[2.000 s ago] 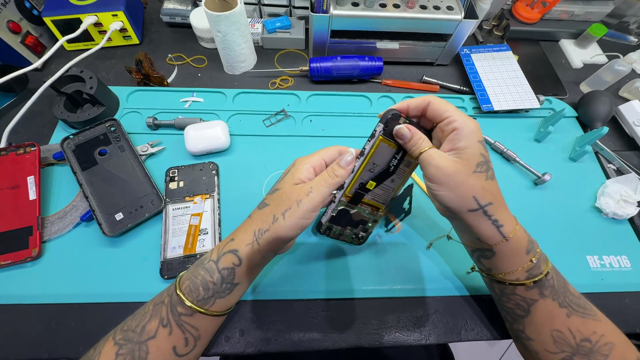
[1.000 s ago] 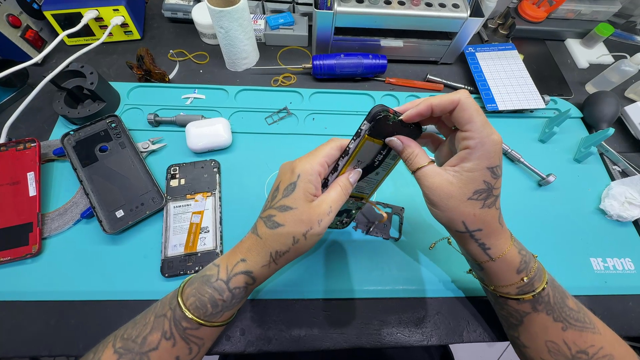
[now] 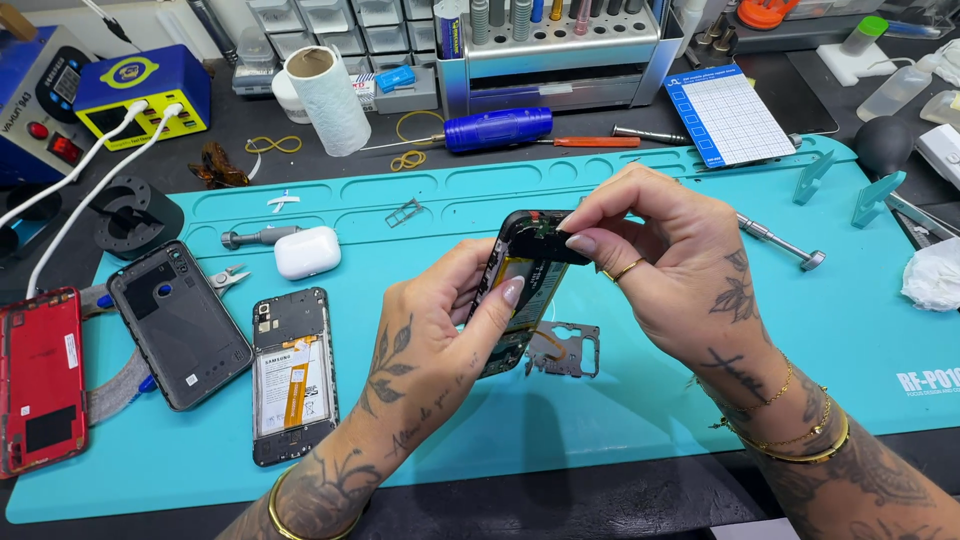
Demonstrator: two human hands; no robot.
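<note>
My left hand (image 3: 450, 322) holds an opened smartphone (image 3: 536, 292) tilted above the mat, its thumb along the near side of the battery. The thumb and forefinger of my right hand (image 3: 652, 240) pinch a dark piece at the phone's top right corner; whether it is loose or part of the phone I cannot tell. A grey metal bracket plate (image 3: 577, 351) lies on the teal repair mat (image 3: 637, 420) just below and behind the phone. To the left rests another opened phone (image 3: 295, 375) with its battery showing, beside a dark phone back cover (image 3: 180, 322).
A red phone housing (image 3: 45, 382) lies at the far left, near a white earbud case (image 3: 307, 253). Precision screwdrivers (image 3: 780, 238), a blue-handled screwdriver (image 3: 499, 129), a paper roll (image 3: 328, 101) and a metal tool rack (image 3: 555, 60) surround the work. White cables (image 3: 90, 184) cross the upper left.
Since two seconds ago, my right hand has shifted from gripping the phone's upper side to pinching at its top corner. More of the metal plate shows beneath the phone.
</note>
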